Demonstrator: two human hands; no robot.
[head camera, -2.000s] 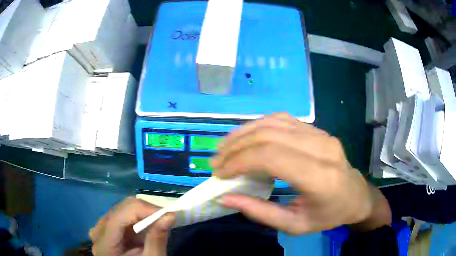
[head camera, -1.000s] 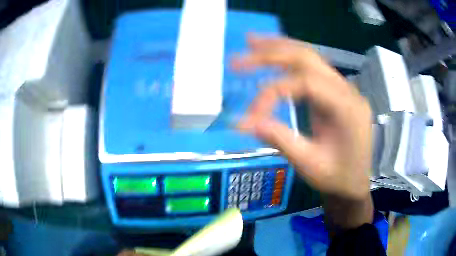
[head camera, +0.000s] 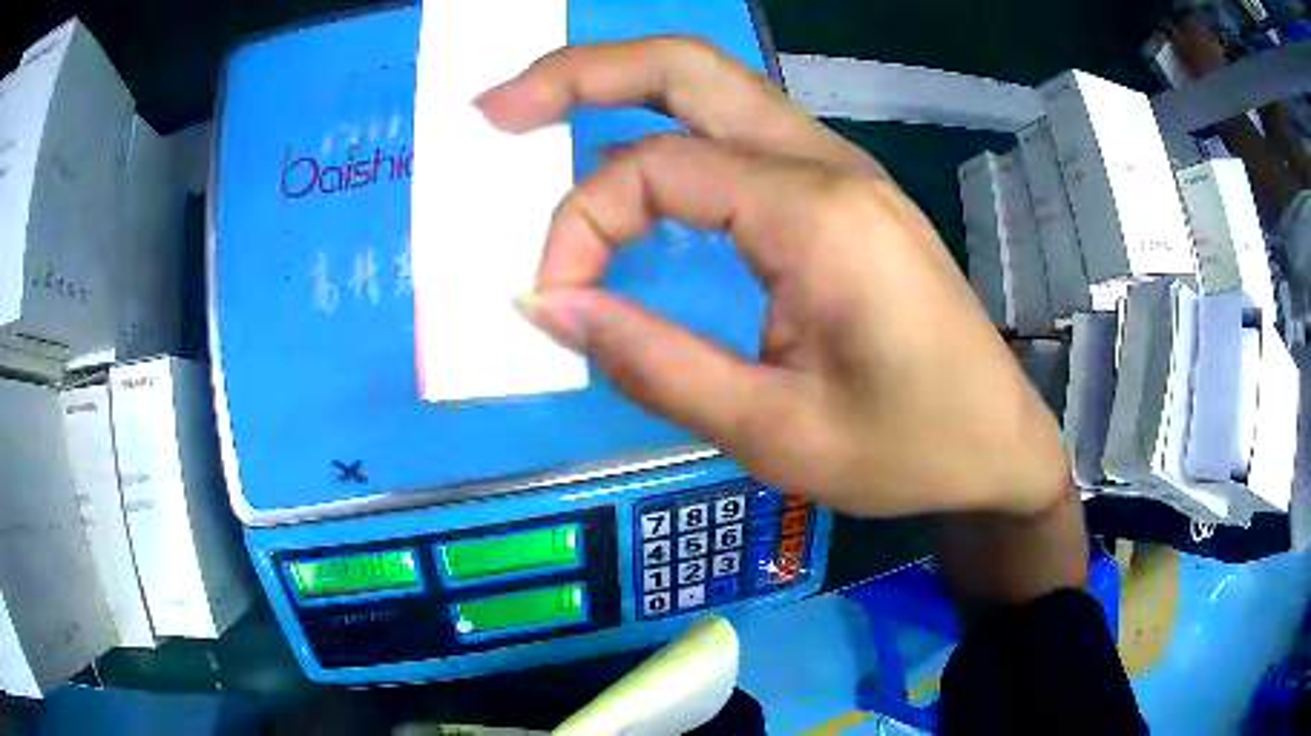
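A white product box (head camera: 496, 324) lies lengthwise on the blue weighing platform (head camera: 316, 388) of the counting scale. My right hand (head camera: 820, 302) is over the box. Its thumb and index finger are pinched on a tiny pale piece, which looks like a sticker (head camera: 529, 305), while another finger reaches over the box. The hand hides part of the box and platform. A curled, yellow-edged sticker sheet (head camera: 661, 687) shows at the bottom edge. My left hand is out of the picture. The green displays (head camera: 511, 554) are lit; their figures are too blurred to read.
White boxes (head camera: 158, 503) stand stacked left of the scale. More white boxes and open pieces (head camera: 1136, 201) stand at right. A pale rail (head camera: 906, 94) runs behind the scale over the dark green surface. A blue stool or bin (head camera: 899, 633) is low at right.
My right hand has left the sticker sheet and moved up and left over the box. My left hand has dropped out of view. The view has shifted, showing the scale further left.
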